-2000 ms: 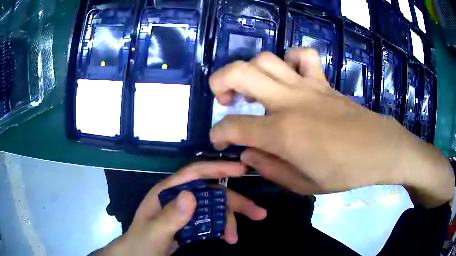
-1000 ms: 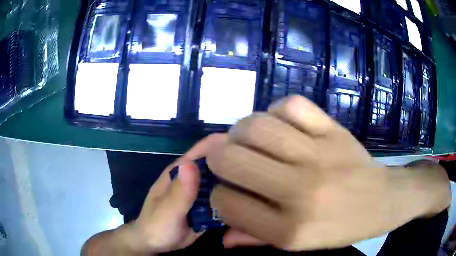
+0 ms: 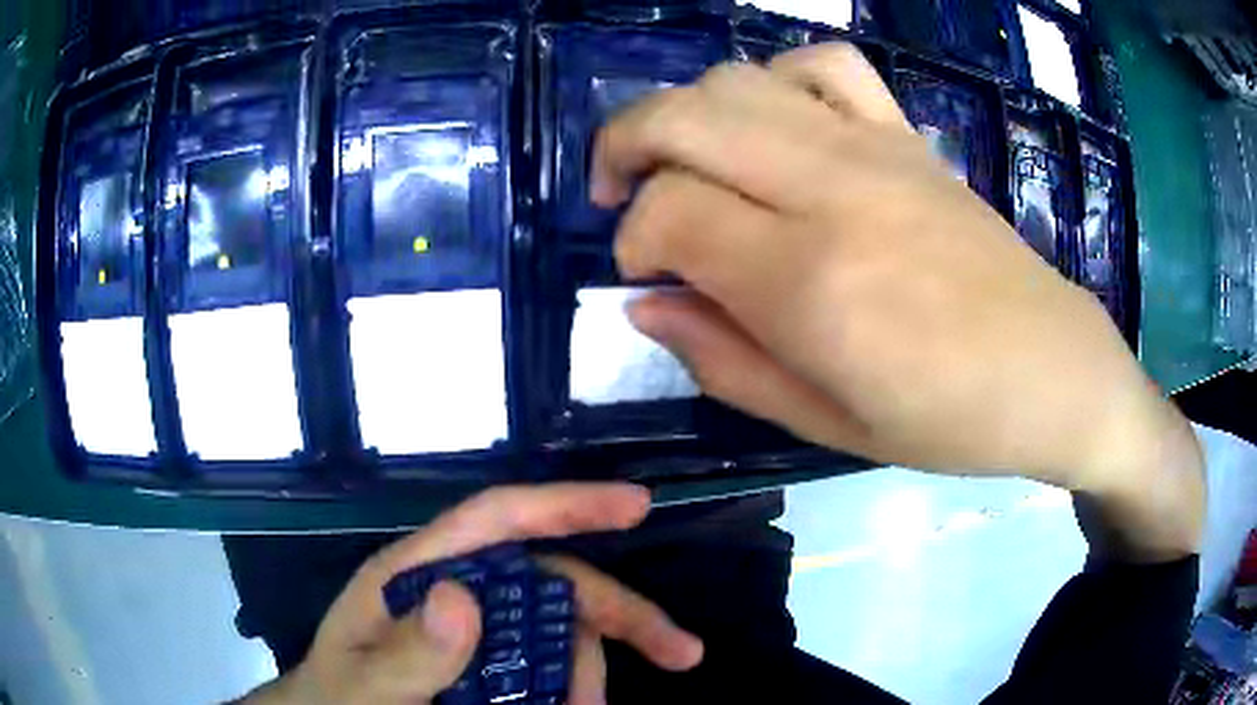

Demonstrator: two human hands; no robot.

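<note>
My left hand (image 3: 455, 606) holds a stack of dark keypads (image 3: 520, 627), key side up, below the tray's front edge. My right hand (image 3: 882, 276) is over the fourth phone front housing from the left. A white keypad back (image 3: 614, 361) shows in that housing's lower half, greyer than the others. My right thumb tip overlaps its upper part; whether my fingers grip it is hidden. The three housings to the left have white keypad backs (image 3: 430, 372) in their lower halves, with display windows (image 3: 418, 186) and yellow dots above.
The black blister tray (image 3: 320, 262) lies on a green mat (image 3: 138, 507). More housings (image 3: 1041, 186) are right of my hand, partly covered by it. Another row with white keypad backs (image 3: 1050, 55) is behind. Clear textured plastic (image 3: 1234, 207) is at the right edge.
My right hand has moved from the keypad stack up to the fourth housing, where a white keypad back now shows. My left hand still holds the stack. The view has shifted, moving the tray left.
</note>
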